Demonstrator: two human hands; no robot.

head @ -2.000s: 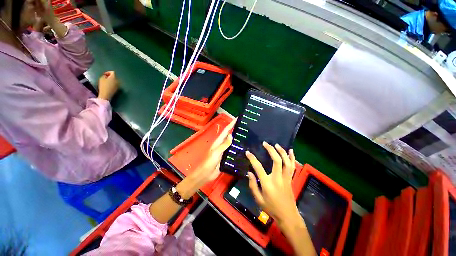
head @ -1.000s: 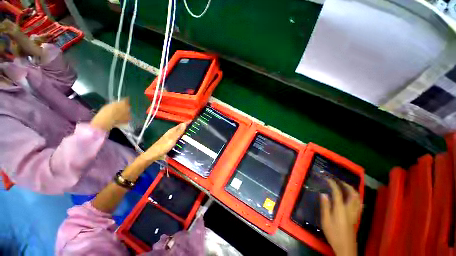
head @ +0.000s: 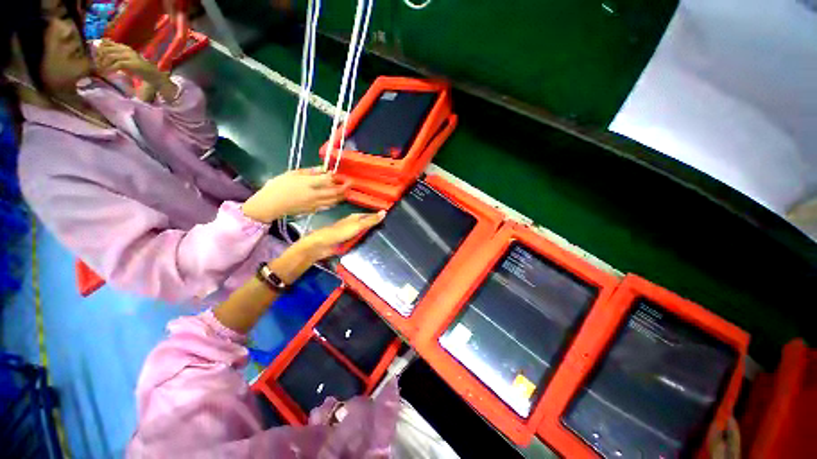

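Note:
Three tablets lie face up in red-orange trays in a row: the left tablet point(head: 410, 242), middle tablet point(head: 521, 321) and right tablet point(head: 652, 381). Small faint text shows near their top corners. The middle screen has an orange square at a lower corner; the left one has a pale yellow square. My left hand point(head: 336, 238) lies with extended fingers at the left tray's left edge, holding nothing that I can see. My right hand point(head: 724, 441) shows only a small part at the right tray's lower right edge, cut off by the frame.
A tray stack with a dark tablet point(head: 394, 123) stands beyond the left tray. A neighbouring worker in pink point(head: 116, 188) has a hand at that stack. White cables point(head: 348, 90) hang in front. Two tablets point(head: 318, 376) lie lower left. Red trays point(head: 788, 403) stand right.
The left tablet's green menu and white bar have given way to a dark screen with small text. My right hand has moved off the right screen to its edge. The neighbour's hand has reached the stack.

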